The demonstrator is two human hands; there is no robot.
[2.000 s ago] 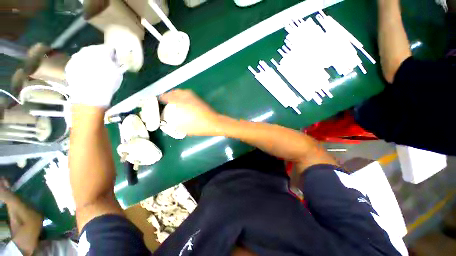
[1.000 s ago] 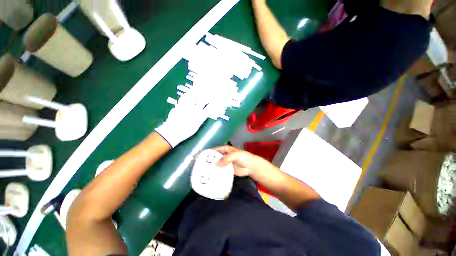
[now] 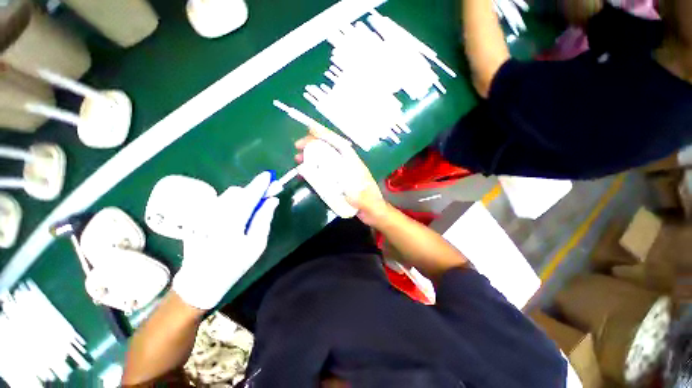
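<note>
My left hand (image 3: 224, 246), in a white knit glove, holds a blue-handled tool (image 3: 262, 201). A thin pale piece runs from the tool towards the base; I cannot tell if it is the tool's tip or a strip. My bare right hand (image 3: 357, 178) holds an off-white rounded base (image 3: 328, 176), tilted above the bench's near edge. A white strip (image 3: 300, 116) projects up and left from beside my right fingers; its lower end is hidden. Loose white strips (image 3: 372, 79) lie in a pile beyond. Three more bases (image 3: 178, 206) lie by my gloved hand.
A hammer (image 3: 67, 229) lies near the long white band (image 3: 171, 125). Base-and-strip subassemblies (image 3: 106, 119) and tapered housings (image 3: 125, 17) stand beyond. More strips (image 3: 38, 333) lie lower left. A carton of fittings (image 3: 220, 348) is by my lap. Another worker (image 3: 577, 114) is at the right.
My gloved hand has moved from the strip pile back left and now holds the blue tool. My right hand has raised and turned the base. A strip now projects beside it.
</note>
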